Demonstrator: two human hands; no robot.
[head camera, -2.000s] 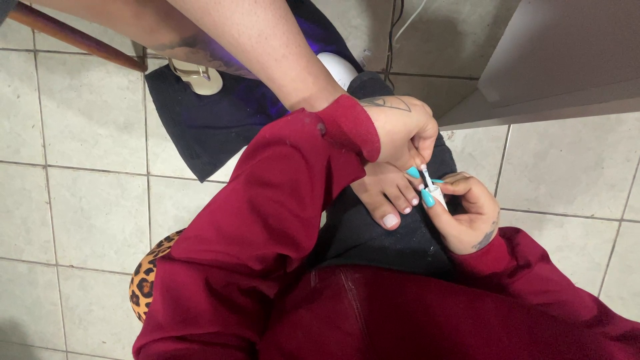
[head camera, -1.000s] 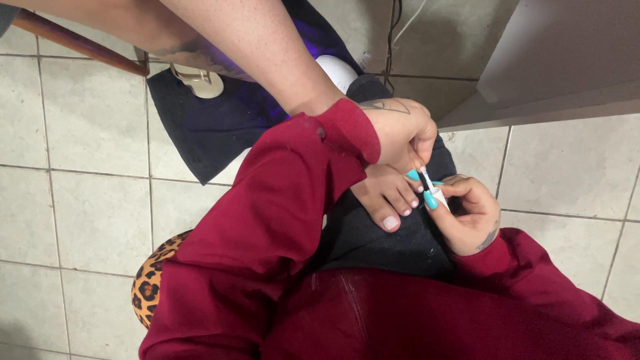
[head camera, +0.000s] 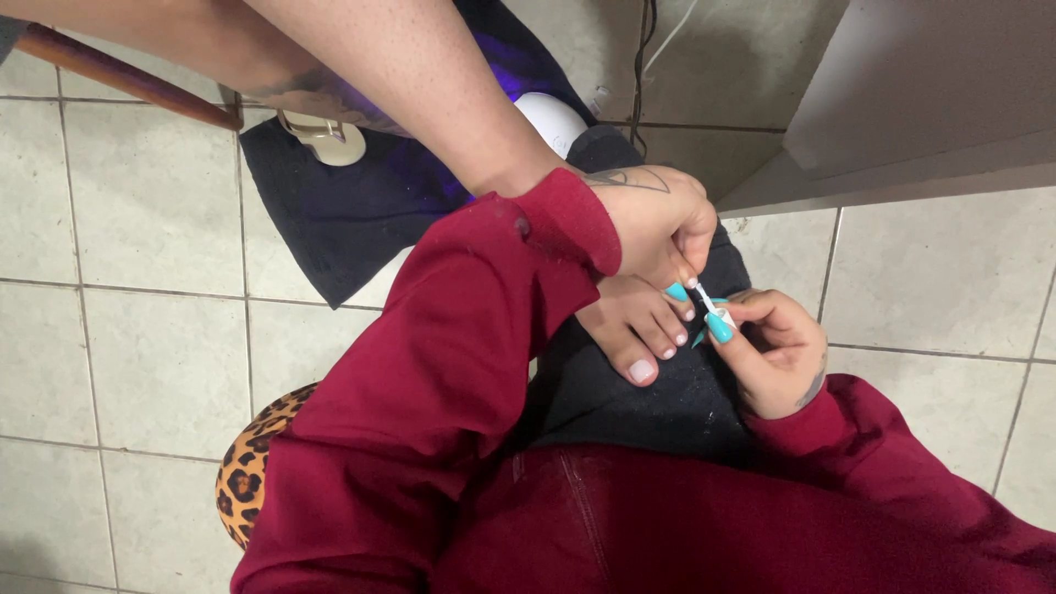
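Observation:
My left hand (head camera: 660, 219), with a tattoo on its back, reaches over another person's bare foot (head camera: 619, 318) and holds the little toe (head camera: 685, 268) between its fingers. My right hand (head camera: 775, 355), with long turquoise nails, pinches the white cap of a nail polish brush (head camera: 706, 300). The brush points up and left, its tip at the little toe's nail. The big toe (head camera: 642, 371) and the toes beside it have pale, whitish nails. The foot rests on dark cloth (head camera: 652, 412) over my lap. My left palm is hidden.
Another person's leg (head camera: 412, 74) crosses the upper left. A pale flip-flop (head camera: 342, 147) lies on a dark towel (head camera: 330, 214), near a white rounded device (head camera: 551, 120) and purple light. Cables (head camera: 639, 74), a grey panel (head camera: 924, 91), a wooden leg (head camera: 132, 78) and a leopard-print seat (head camera: 243, 478) stand around.

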